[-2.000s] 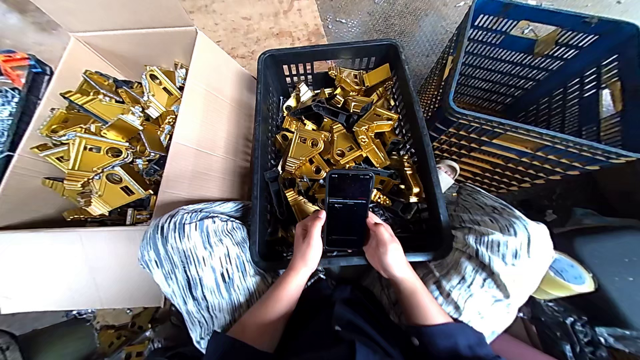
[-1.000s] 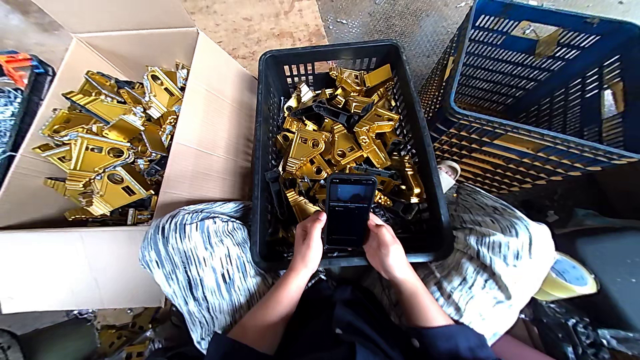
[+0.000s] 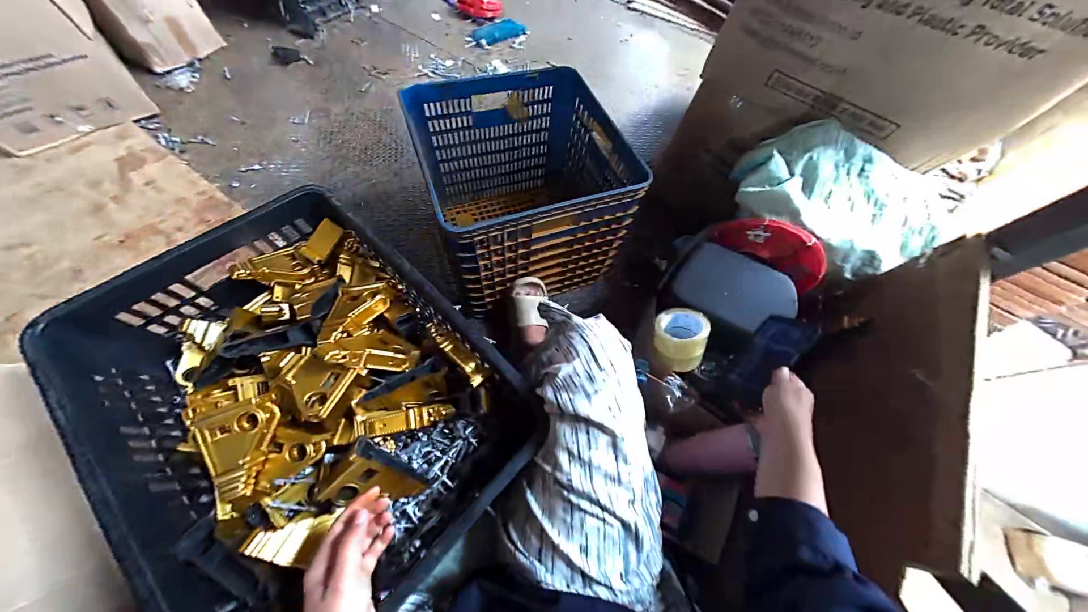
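Observation:
My left hand (image 3: pixel 350 552) is over the near side of a black plastic crate (image 3: pixel 501 361), its fingers loosely curled beside gold-coloured plastic parts (image 3: pixel 310 382); whether it touches one is unclear. Small grey pieces (image 3: pixel 433 459), like screws, lie under the parts. Reaching out at the right, my right hand (image 3: pixel 786 395) has its fingers at a dark blue object (image 3: pixel 778 344), perhaps the phone; the blur hides what it is and how it is held. Left of that hand stand rolls of clear tape (image 3: pixel 682 338), near a grey lid-like surface (image 3: pixel 731 285).
A stack of blue and yellow perforated crates (image 3: pixel 544 204) stands beyond my sandalled foot (image 3: pixel 529 302). At the right are a red round lid (image 3: pixel 773 251), a pale green plastic bag (image 3: pixel 841 187) and a large cardboard box (image 3: pixel 892 76). Scraps lie on the floor (image 3: pixel 340 136).
Both hands held a phone over the black crate before. They are now apart: the right has moved far to the right, the left is over the gold parts. The view has swung right.

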